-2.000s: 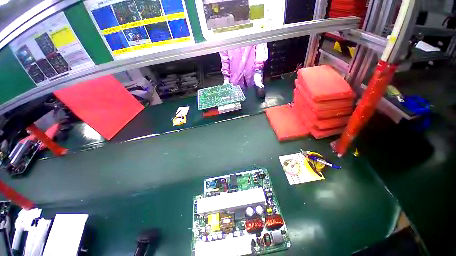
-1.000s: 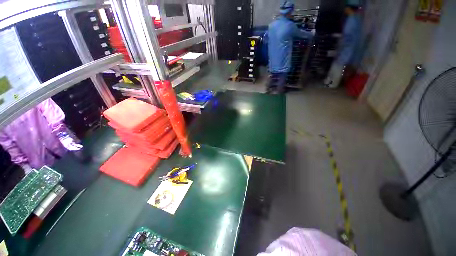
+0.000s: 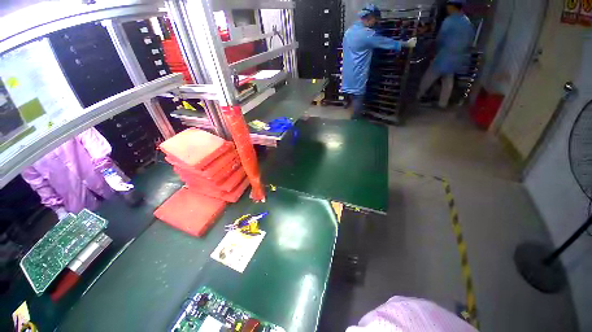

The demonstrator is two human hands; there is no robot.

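Observation:
A populated green circuit board (image 3: 217, 314) lies on the green bench at the bottom, cut off by the picture's edge. Beyond it, a pale card (image 3: 239, 249) holds a small ring, and a yellow and blue hand tool (image 3: 248, 224) lies at its far edge. A second green board (image 3: 63, 248) is raised on white and red items at the left. Red foam pads (image 3: 198, 148) are stacked at the bench's middle, with one lying beside the stack. A pink sleeve shows at the bottom right. Neither of my hands is in view.
A person in a pink smock (image 3: 68, 165) stands across the bench. Two people in blue smocks stand by a rack (image 3: 384, 81) at the back. A red-wrapped post (image 3: 243, 152) rises from the bench. A black fan (image 3: 542, 266) and yellow-black floor tape (image 3: 457, 237) are at the right.
Since two seconds ago the view has swung right, bringing in the floor, fan and blue-smocked people. In the last second it has swung slightly back left. One blue-smocked person's arm now reaches to the rack.

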